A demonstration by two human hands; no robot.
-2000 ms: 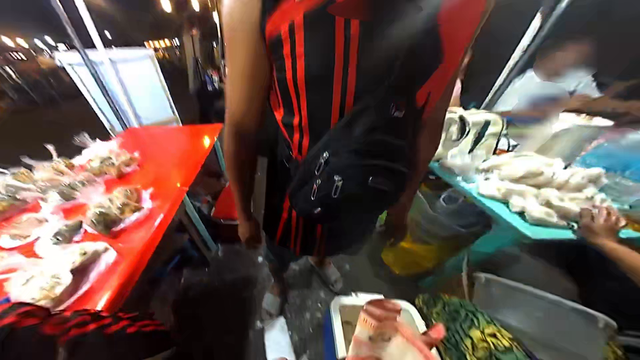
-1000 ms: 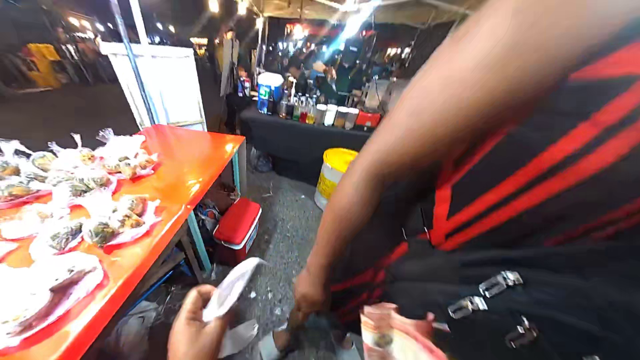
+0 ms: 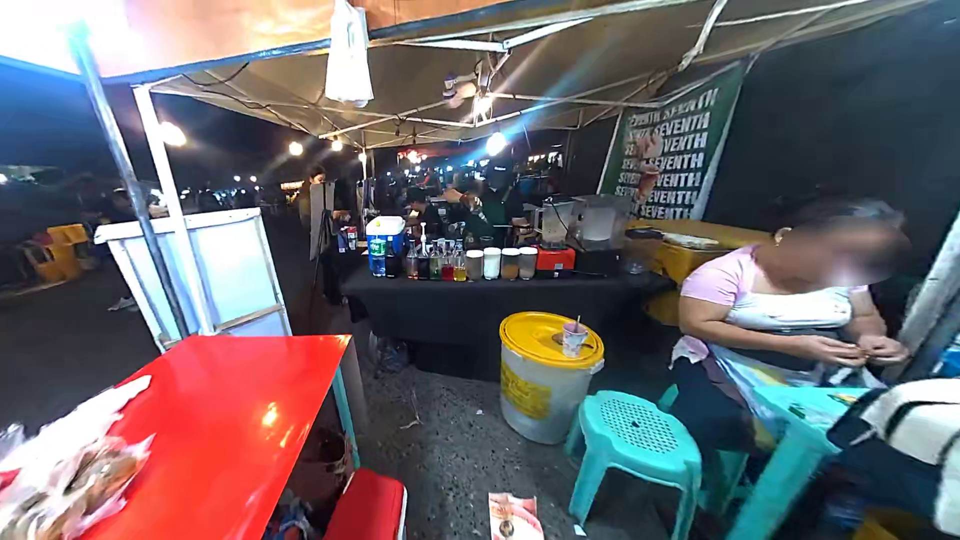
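Neither of my hands shows in the head view. At the bottom edge, a pink and cream printed paper [image 3: 514,517] juts up; what holds it is hidden below the frame. To its left are a red cooler [image 3: 367,506] and a red-topped table [image 3: 225,412]. Clear plastic bags of food [image 3: 82,484] lie at the table's near left corner. A teal plastic stool [image 3: 637,435] stands to the right of the paper.
A lidded bucket [image 3: 547,375] carries a cup [image 3: 574,339]. Behind it, a black-draped table [image 3: 450,315] holds bottles and jars. At right, a seated person [image 3: 780,315] works with both hands beside a teal table [image 3: 780,480]. Canopy poles rise at left.
The view has turned sharply upward. The standing person in black and red has left the view, as has the hand with a white slip seen at lower left a second ago.
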